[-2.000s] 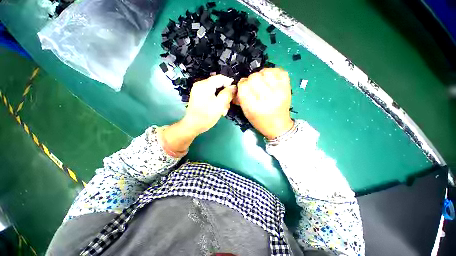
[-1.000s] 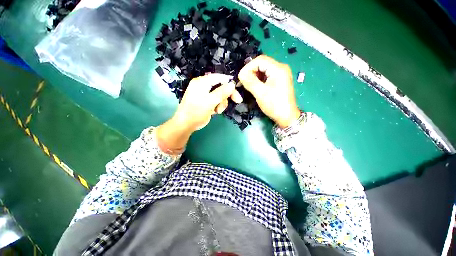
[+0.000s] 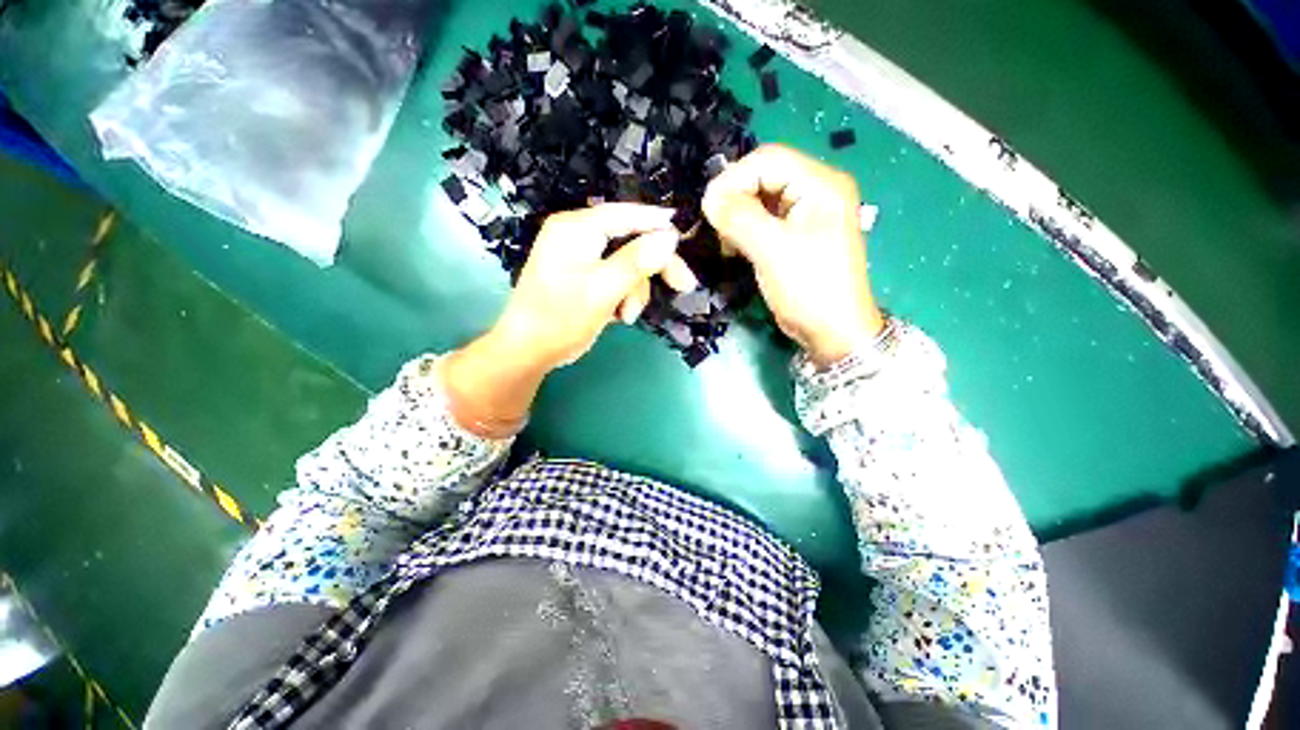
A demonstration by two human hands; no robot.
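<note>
A large loose heap of small flat black pads [image 3: 599, 114] lies on the green surface [image 3: 970, 357] in front of me; some pads show a grey or shiny face. My left hand [image 3: 578, 285] is over the lower left of the heap, with thumb and index finger pinched on a small dark piece, probably a pad. My right hand [image 3: 798, 235] is just to the right, its thumb and index finger pinched together. A gap shows between the two hands' fingertips. Whether the right fingertips hold anything is too small and bright to tell.
A milky plastic bag [image 3: 264, 114] lies left of the heap, with a second dark pile [image 3: 154, 22] beyond it. A few stray pads [image 3: 841, 139] and a pale piece [image 3: 868, 217] lie right of the heap. A worn white rail [image 3: 998, 157] edges the surface. A black sheet [image 3: 1169, 599] is at lower right.
My hands have moved from touching to slightly apart, the right hand shifting rightward. The right hand has turned and now partly covers the pale piece. The left hand has stayed nearly in place.
</note>
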